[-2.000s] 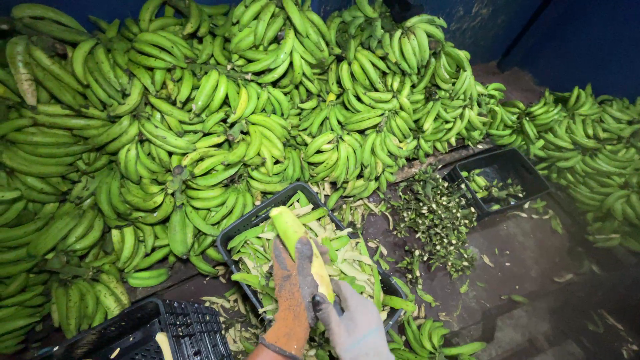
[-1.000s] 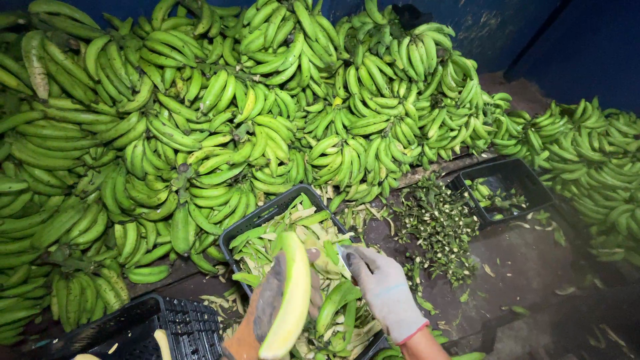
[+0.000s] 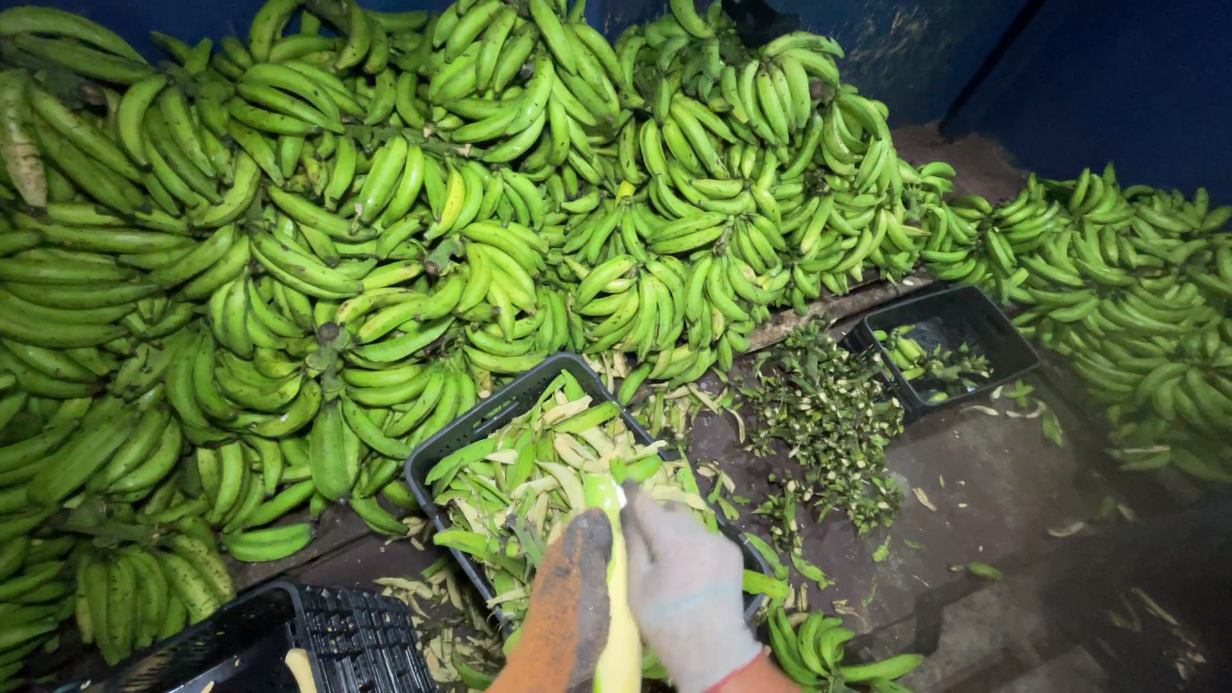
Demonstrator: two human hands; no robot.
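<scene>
A partly peeled green plantain [image 3: 621, 616] stands lengthwise between my hands, its pale flesh showing with some green skin near the upper end. My left hand [image 3: 568, 597], in an orange and grey glove, grips it from the left side. At its upper right is my right hand [image 3: 683, 577] in a whitish knit glove with a red cuff, fingers closed around something small and pale by the plantain, mostly hidden. Beneath both hands, a dark plastic crate [image 3: 452, 433] holds a heap of green and pale peels [image 3: 549, 462].
Green plantain bunches [image 3: 404, 289] are piled along the wall, with more at the right [image 3: 1136, 298]. A black crate [image 3: 356, 635] holding pale peeled pieces is at lower left. Cut stem pieces [image 3: 828, 423] lie on the floor beside another dark crate [image 3: 1006, 361]. A small bunch [image 3: 818, 654] lies lower right.
The plantain, tilted in my left hand a second ago, is now more upright and lower in view. My right hand has come in against it from the right. More of its flesh shows than two seconds ago.
</scene>
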